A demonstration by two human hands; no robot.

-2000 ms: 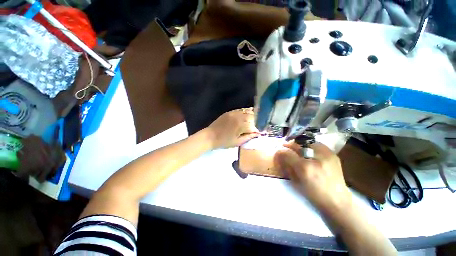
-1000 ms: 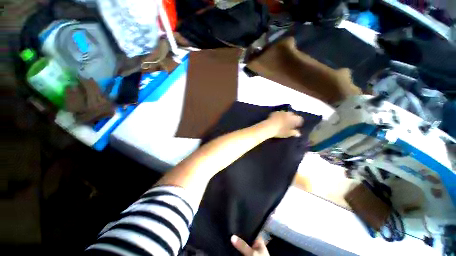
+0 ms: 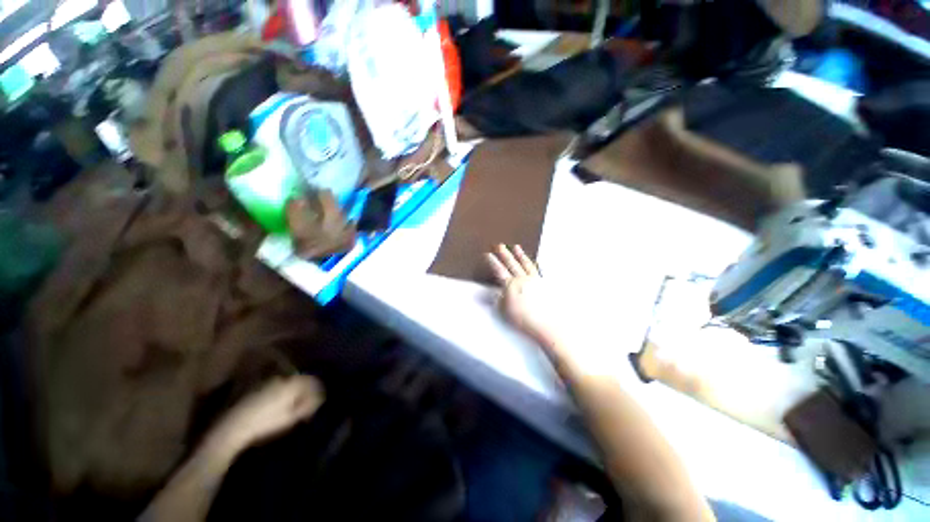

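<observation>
A flat brown panel (image 3: 500,209) lies on the white machine table, left of the sewing machine. My right hand (image 3: 517,283) reaches across the table with its fingers apart, and the fingertips lie over the panel's near edge. My left hand (image 3: 291,400) is low at the left, off the table, over dark cloth. It is blurred and its fingers look curled; whether it holds anything cannot be told. The black panel cannot be told apart in the dark area by my lap.
The sewing machine (image 3: 816,270) stands at the right, with a small folded brown piece (image 3: 828,430) and black-handled scissors (image 3: 879,483) beside it. Brown and black cloth (image 3: 683,163) lies behind. A green-labelled bottle (image 3: 255,191) and a grey fan (image 3: 324,138) are at the left, above heaped brown cloth (image 3: 127,352).
The view has swung left. The black panel has left the tabletop. My left hand has moved from it down to the lower left. My right hand has moved to the brown panel's near edge.
</observation>
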